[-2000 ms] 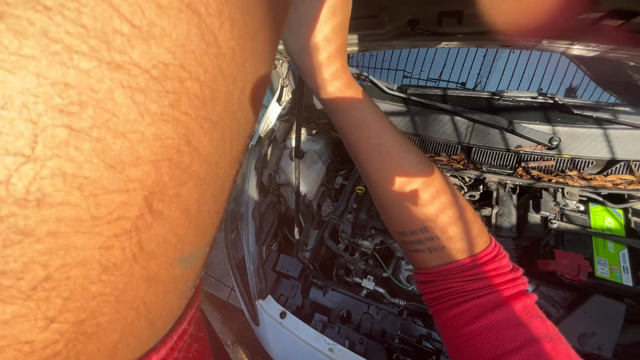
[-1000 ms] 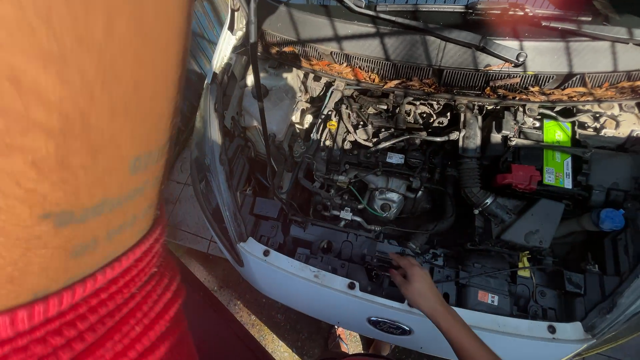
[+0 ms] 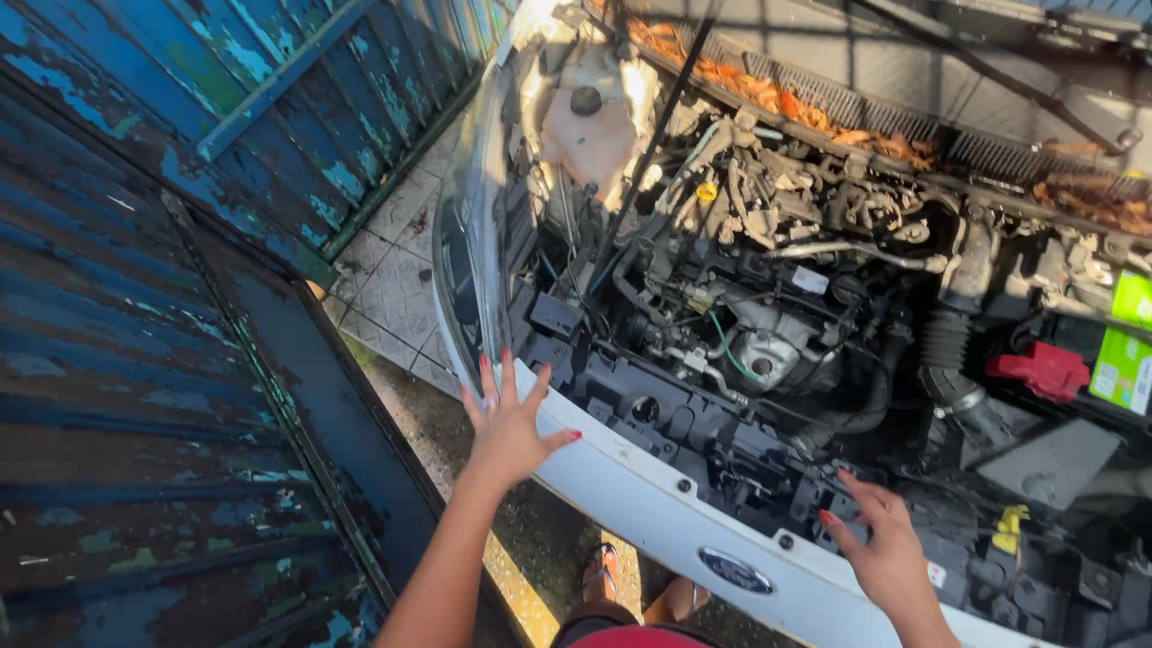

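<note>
My left hand [image 3: 511, 432], fingers spread and holding nothing, is at the white front panel [image 3: 621, 486] of a car, close to the headlight [image 3: 463, 270]. Over the black plastic behind that panel is my right hand [image 3: 877, 540], also with nothing in it and its fingers apart, to the right of the Ford badge [image 3: 736, 571]. Whether its fingertips touch the plastic I cannot tell. Beyond both hands lies the uncovered engine [image 3: 765, 351], with a yellow dipstick handle [image 3: 706, 192] farther back. A thin black rod [image 3: 661, 135] rises beside the fluid reservoir [image 3: 587, 135].
A battery with a green label [image 3: 1125, 342] and a red terminal cover [image 3: 1041, 371] is at the right. Dry leaves [image 3: 765, 94] lie along the cowl grille. Peeling blue metal gates [image 3: 297, 108] stand at the left, next to a tiled floor [image 3: 387, 270]. Sandalled feet [image 3: 600, 571] show below the bumper.
Both arms were raised two seconds ago, one toward the hood. My right hand came down to the front plastic, then my left hand came down to the front panel. The view has swung down and left.
</note>
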